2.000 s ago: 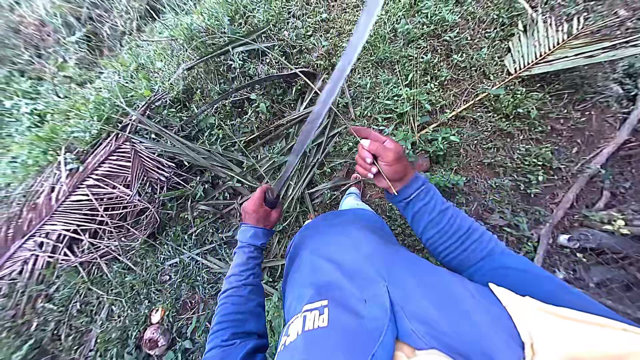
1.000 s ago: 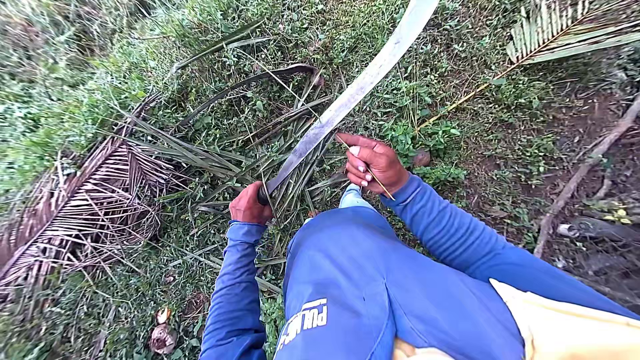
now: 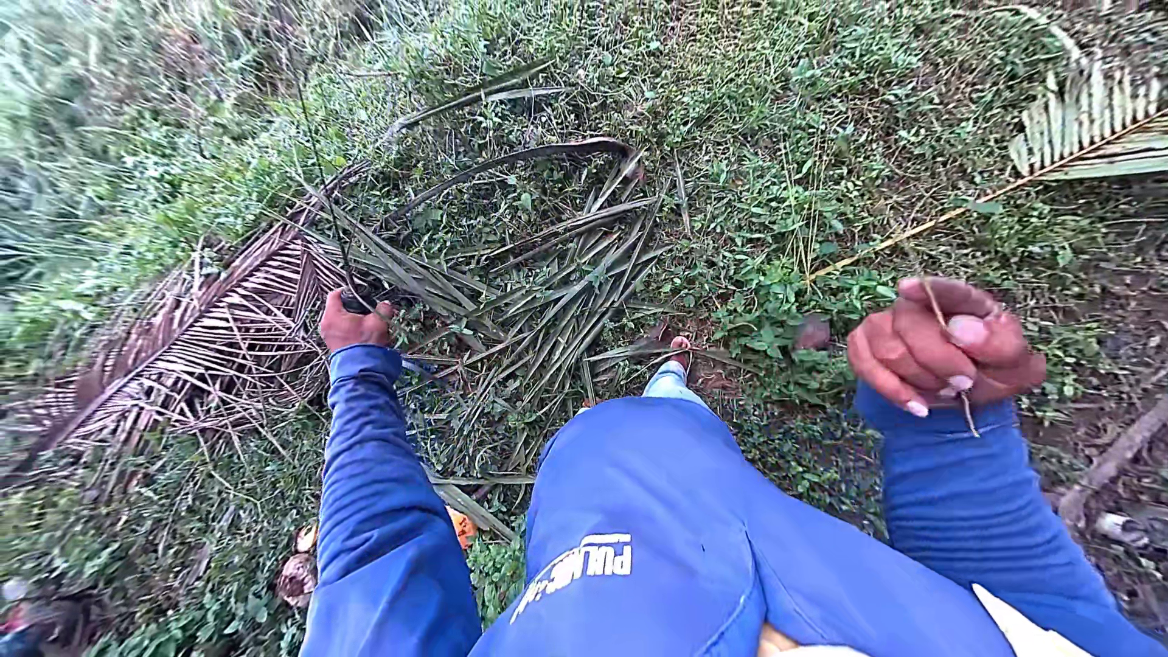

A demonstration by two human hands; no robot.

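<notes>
My left hand (image 3: 354, 325) is closed around the dark handle of a machete, left of my body. Its blade (image 3: 321, 178) is seen nearly edge-on as a thin dark line, pointing up and away. On the right, my right hand (image 3: 944, 351) pinches a thin brown stem (image 3: 938, 308) between thumb and fingers; a short end pokes out below. Between the two hands, cut green palm leaflets (image 3: 584, 292) lie in a loose heap on the grass. A dry brown palm frond (image 3: 196, 315) lies beside and beyond my left hand.
A paler palm frond (image 3: 1095, 141) with a long bare stalk lies at upper right. Below it is a wooden branch (image 3: 1118, 456) on bare soil. A round brown husk (image 3: 297, 578) and an orange object (image 3: 462, 526) lie at lower left. My foot (image 3: 680, 345) stands by the leaflets.
My hands have moved apart, the left one leftward with the machete and the right one rightward with the stem. The blade has turned from broadside to nearly edge-on.
</notes>
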